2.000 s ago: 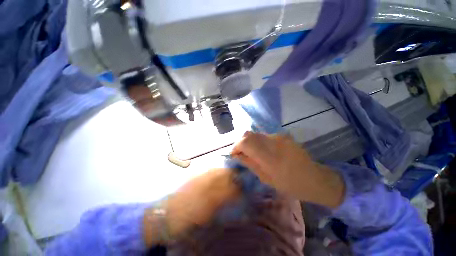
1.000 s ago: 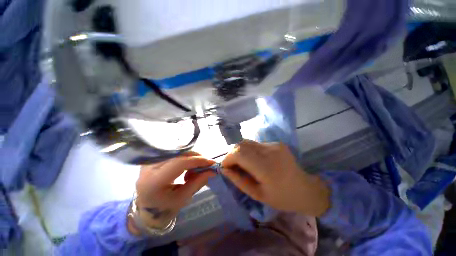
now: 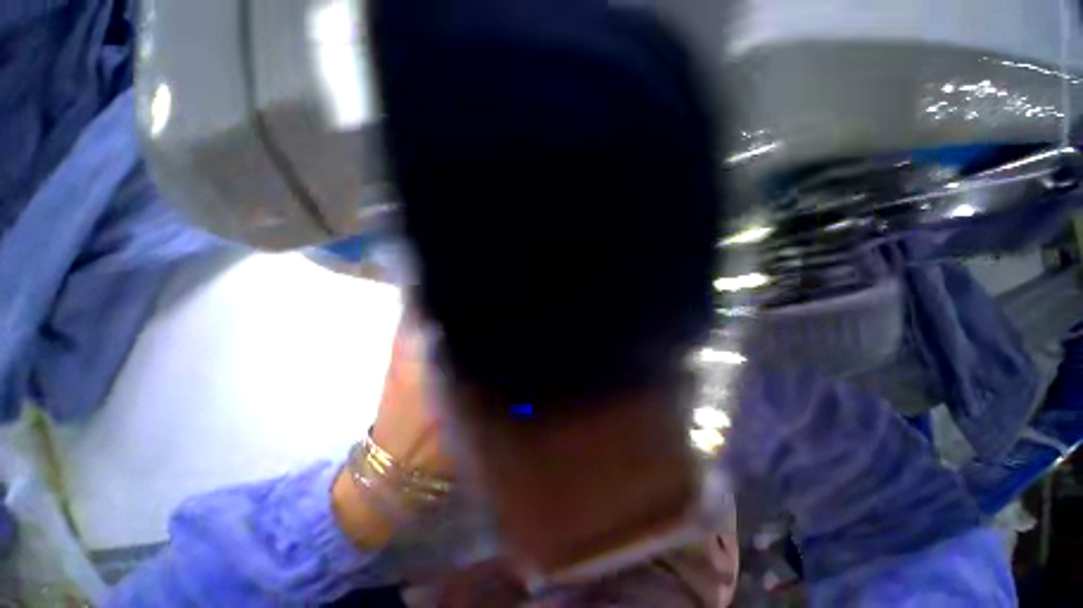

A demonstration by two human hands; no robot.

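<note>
A large black tapered cup (image 3: 558,202), very close and blurred, blocks the middle of the view. The white sewing machine head (image 3: 202,131) shows on its left and the shiny arm on its right. My left hand (image 3: 410,404), with bracelets at the wrist, shows only in part left of the cup; its fingertips are hidden. My right hand is hidden behind the cup; only its blue-violet sleeve shows at the right. The needle area and any cloth held are hidden.
A heap of blue cloth (image 3: 71,273) lies at the left beside the brightly lit white bed (image 3: 238,404). More blue cloth (image 3: 968,344) hangs at the right. Blurred shiny metal parts of the machine (image 3: 819,238) stand right of the cup.
The black cup now fills the middle of the view. The hands, which were together at a small blue cloth piece below the needle area, are now mostly covered.
</note>
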